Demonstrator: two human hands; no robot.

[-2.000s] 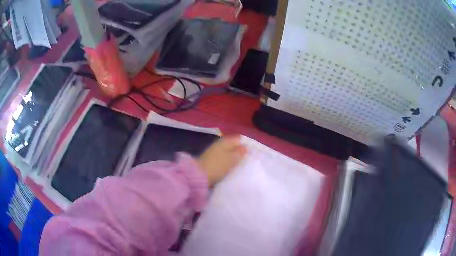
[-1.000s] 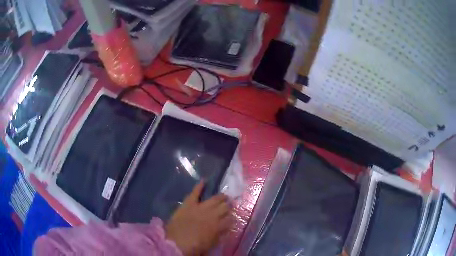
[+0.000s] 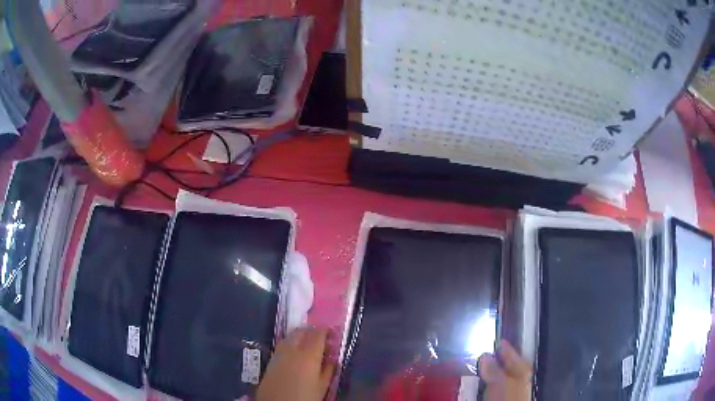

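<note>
A black glossy touch-screen unit point(image 3: 431, 298) with a pale sleeve border lies in front of me, right of centre, with a bright reflection and a small label low down. My right hand point(image 3: 508, 376), cut off by the bottom edge, has its fingertips on the unit's lower right edge. My left hand point(image 3: 298, 370), also cut off, is between this unit and a sleeved unit point(image 3: 218, 301) on its left; its fingertips are blurred, so whether it holds anything cannot be told. A labelled black unit point(image 3: 588, 305) tops a stack on the right.
The white test chart point(image 3: 502, 86) stands behind on a black base point(image 3: 462, 184). Cables point(image 3: 188, 160) lie by the orange-wrapped post point(image 3: 106, 145). More units lie at left and back left point(image 3: 239, 70). A lit screen point(image 3: 690, 301) is at far right; blue shows at lower left.
My view has swung right and the units look straighter. The black unit carried at right two seconds ago is gone from there. My left hand has moved off the left unit's face; more of my right hand shows.
</note>
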